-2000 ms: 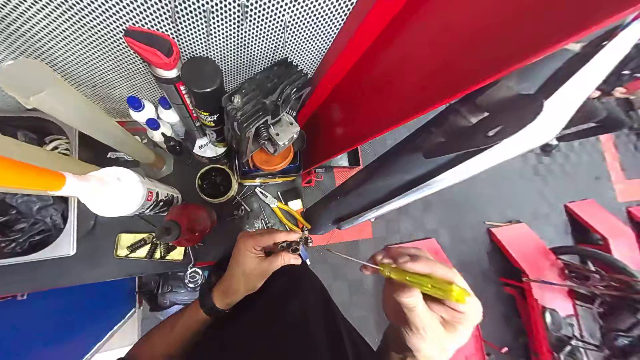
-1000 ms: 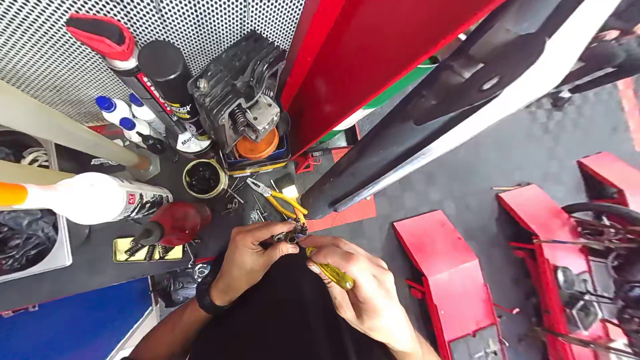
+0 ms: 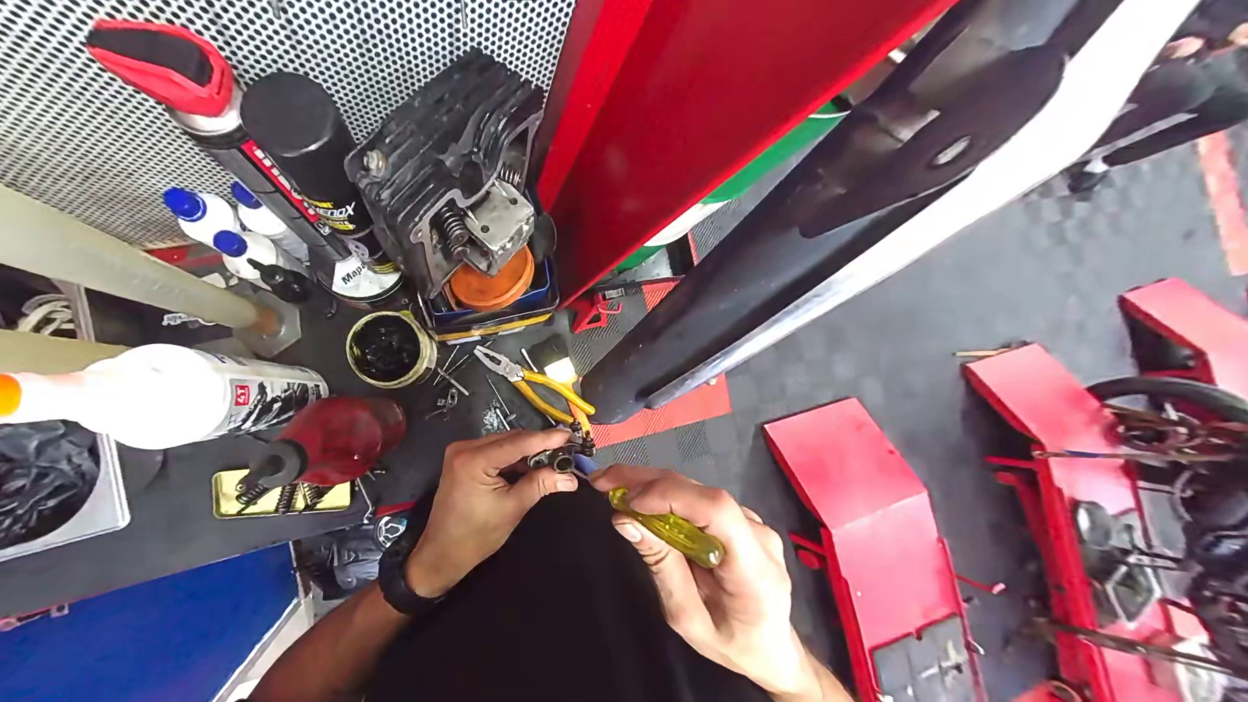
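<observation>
My left hand (image 3: 487,497), with a dark band on the wrist, pinches a small dark metal part (image 3: 556,456) between thumb and fingers. In my right hand (image 3: 712,556) is a screwdriver with a translucent yellow handle (image 3: 673,531); its forward end reaches the metal part, and fingers hide much of the shaft. Just beyond the part lie yellow-handled pliers (image 3: 536,382) on the dark bench, beside scattered small metal pieces (image 3: 450,385). An open jar of dark contents (image 3: 390,349) stands to their left. Farther back, an engine cylinder head (image 3: 448,175) with a spring rests over a tray holding an orange round piece (image 3: 492,283).
Left on the bench are a red bottle (image 3: 341,439), a white bottle (image 3: 166,395), a yellow tray with springs (image 3: 283,494) and spray cans (image 3: 302,136). A red panel (image 3: 702,117) and a dark post (image 3: 780,253) rise at right. Red motorcycle lifts (image 3: 868,497) stand beyond.
My right hand has moved left, bringing the screwdriver from apart to the metal part in my left hand. Its handle tilts more steeply now than in the oldest frame.
</observation>
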